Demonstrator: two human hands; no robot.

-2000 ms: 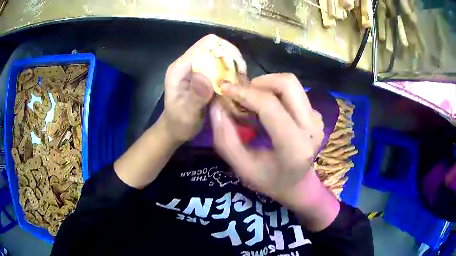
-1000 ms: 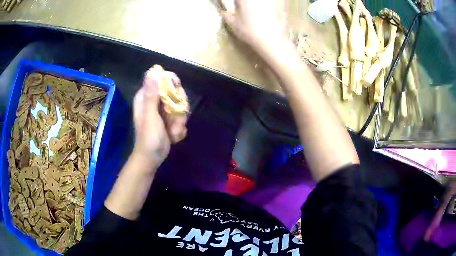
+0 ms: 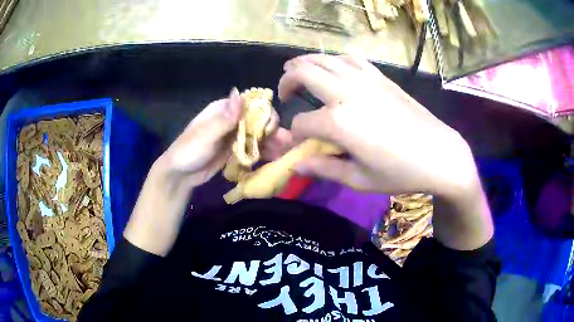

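Observation:
My left hand holds a tan foot piece upright over my lap, with its ridged toes at the top and a long hollow slot facing me. My right hand holds a tan-yellow lower leg piece between thumb and fingers. The leg's squared end points down to the left, just below the foot piece. Its other end is hidden in my right hand. I cannot tell if the leg and foot touch.
A blue bin of flat brown-tan foot parts stands at the left. Long tan legs lie at the right, partly behind my right arm. The beige table edge curves across the top, with loose leg pieces and a black cable at upper right.
My right hand has come back from over the table to beside my left hand, now with a leg piece in it. The foot piece in my left hand now shows its slot.

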